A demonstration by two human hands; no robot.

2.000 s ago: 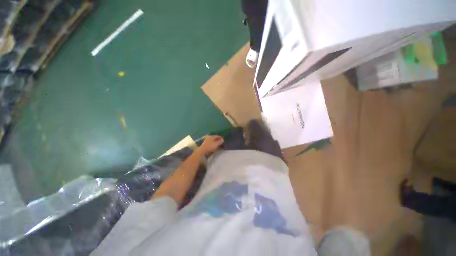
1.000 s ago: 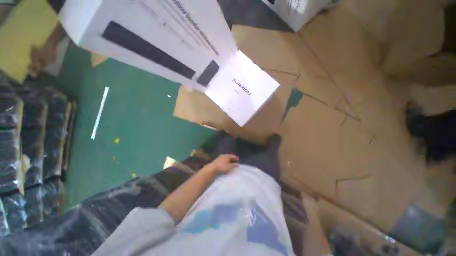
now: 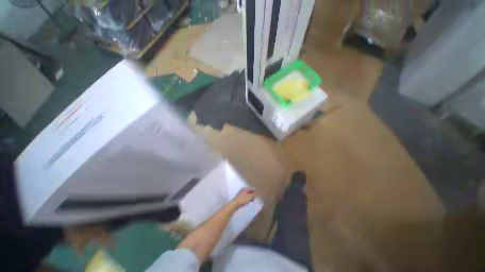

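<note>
A tall white L-shaped retail box (image 3: 127,154) leans across the left, close to me, with its small white foot (image 3: 210,199) toward the middle. My left hand (image 3: 244,196) is over the outer edge of this foot, fingers curled and blurred; I cannot tell whether it touches or grips the box. My right hand is out of the picture. A second set of white retail boxes (image 3: 260,37) stands upright farther ahead. A green tray (image 3: 270,84) with pale-yellow contents rests on the foot there.
Flattened brown cardboard (image 3: 361,170) covers much of the floor. A film-wrapped pallet load (image 3: 125,21) stands at the upper left. A large pale block (image 3: 446,53) is at the upper right. Another person's blurred hand (image 3: 88,239) and a yellow item (image 3: 103,261) show at the lower left.
The view has swung. The near white box now looms larger at the left, and the green tray shows ahead. My left hand has moved from my lap to the box's foot. My right forearm has left the picture.
</note>
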